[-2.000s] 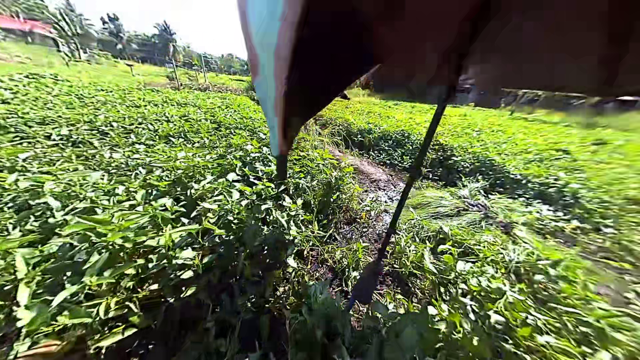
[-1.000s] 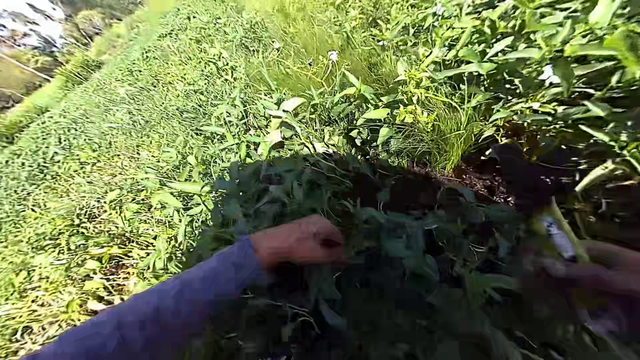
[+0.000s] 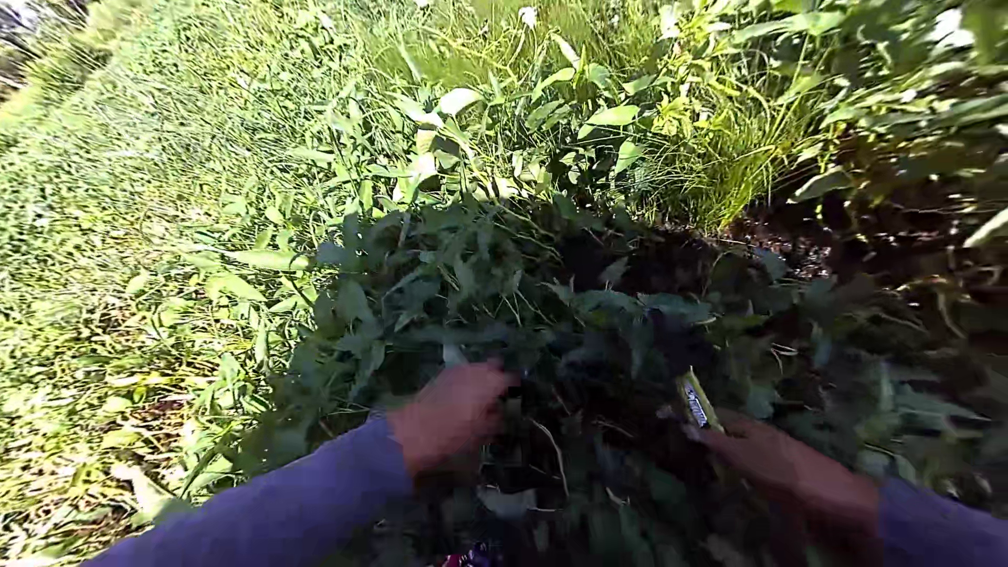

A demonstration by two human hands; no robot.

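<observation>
My left hand [image 3: 457,417] is low in the shaded leafy plants [image 3: 441,276], left of centre, its fingers curled and blurred; whether it grips a stem cannot be told. To the right, my right hand [image 3: 756,453] is closed around a yellow-green object [image 3: 697,403] that bears writing, perhaps a tool's handle. A dark shape, too dim to name, lies just above that object. Long sleeves cover both forearms. Leaves and shadow surround both hands.
Sunlit broad-leaved plants and thin grass [image 3: 724,165] stand beyond the shade. Dark wet ground [image 3: 795,248] shows at the right. Something small and pink [image 3: 453,560] is at the bottom edge.
The view has swung down from the open field. Since one second ago my right hand, with the yellow-green object, has moved left, closer to my left hand.
</observation>
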